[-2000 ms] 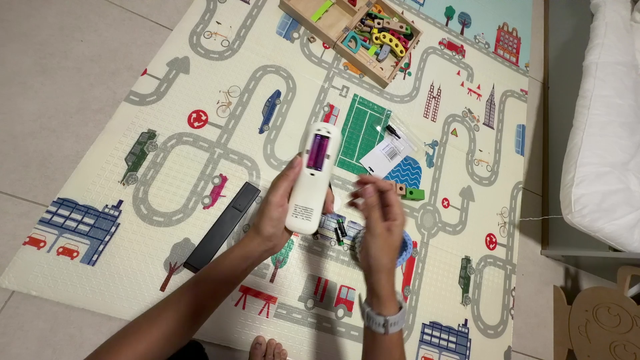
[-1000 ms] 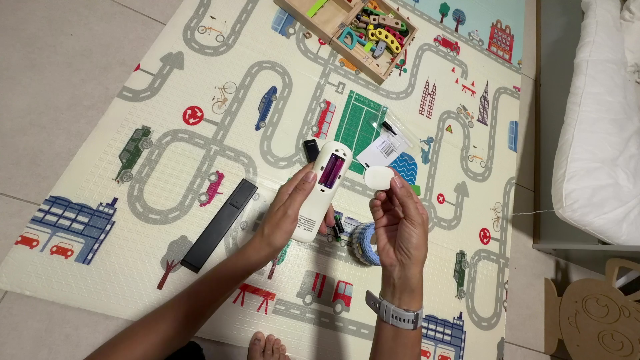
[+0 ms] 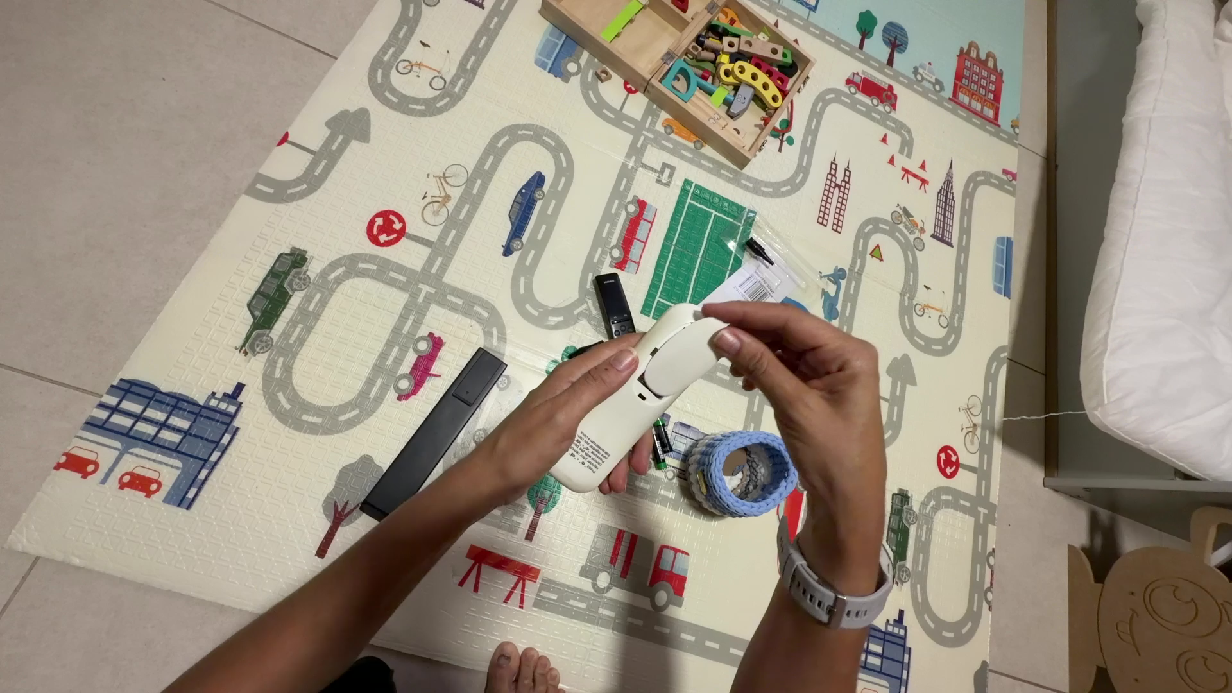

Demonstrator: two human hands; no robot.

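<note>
My left hand (image 3: 568, 409) grips a white remote control (image 3: 602, 435), its back turned up and tilted to the upper right. My right hand (image 3: 804, 385) pinches the white oval battery cover (image 3: 681, 358) between thumb and fingers. The cover lies over the battery bay, with a dark gap at its lower end; whether it is seated I cannot tell. Beneath the hands, a black remote control (image 3: 613, 306) lies on the play mat, partly hidden. Green-and-black batteries (image 3: 660, 445) lie just right of the white remote, beside a blue crocheted basket (image 3: 741, 474).
A long black case or bar (image 3: 433, 433) lies left of my hands on the printed play mat (image 3: 192, 539). A wooden box (image 3: 664, 82) of colourful toy parts stands at the top. Clear packaging with a card (image 3: 756, 284) lies beyond my right hand. White bedding (image 3: 1165, 241) is at the right.
My right hand has brought the battery cover left onto the back of the white remote. One second ago the cover was held apart and the purple batteries in the bay showed; now it hides them.
</note>
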